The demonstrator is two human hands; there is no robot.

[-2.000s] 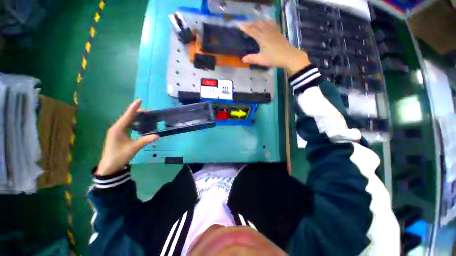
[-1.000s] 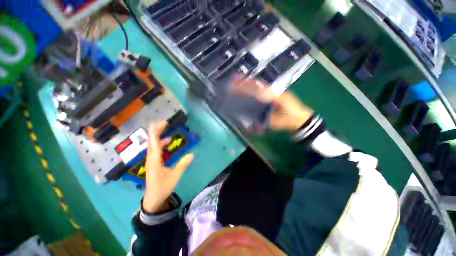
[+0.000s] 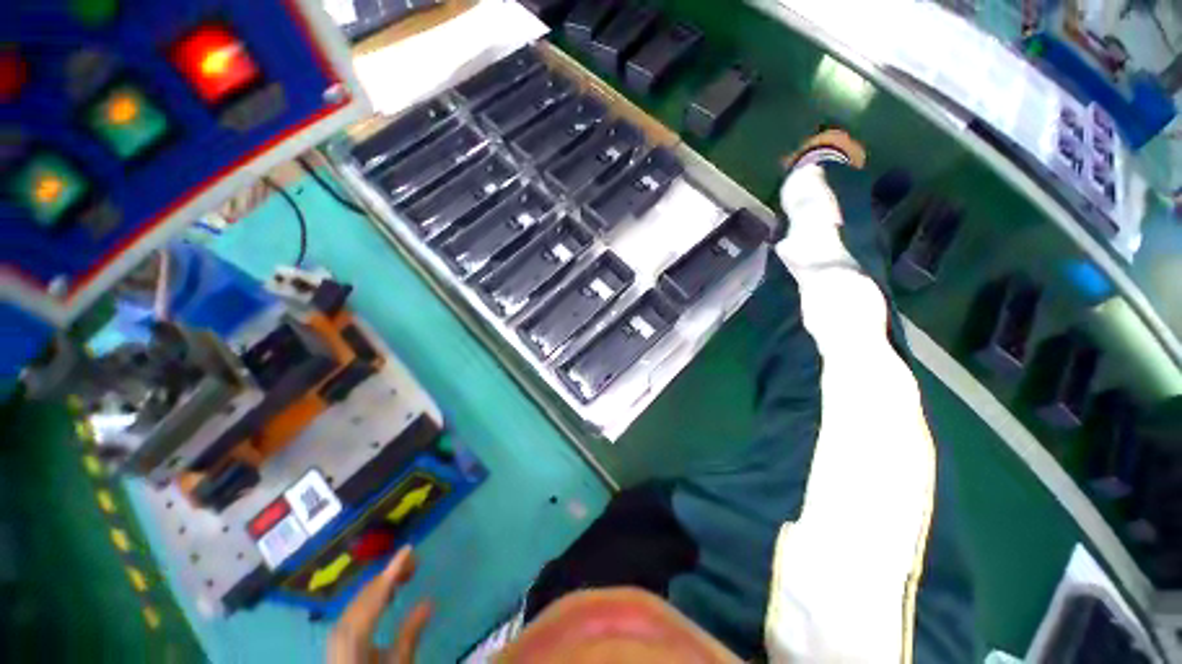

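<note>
My left hand (image 3: 376,620) is at the bottom edge, partly cut off, with fingers apart and nothing in it, just in front of the two-arrow label (image 3: 372,542). My right arm reaches far out over the green conveyor. My right hand (image 3: 830,145) is small there, and its fingertips and any held part cannot be made out. Black plastic housings (image 3: 620,344) lie in rows in the white tray (image 3: 616,418), with one bare white gap. The orange-brown fixture (image 3: 296,418) sits on the holed base plate (image 3: 376,438), with a dark housing-like part in it.
A control box (image 3: 143,195) with lit red and green buttons fills the upper left. Several black parts (image 3: 1011,318) stand spaced along the conveyor. A white sheet (image 3: 454,52) lies beyond the tray. A dark cable runs behind the press.
The view has swung right. My right hand has left the dark part at the tray's near end and reached out to the conveyor. My left hand has dropped toward the bottom edge.
</note>
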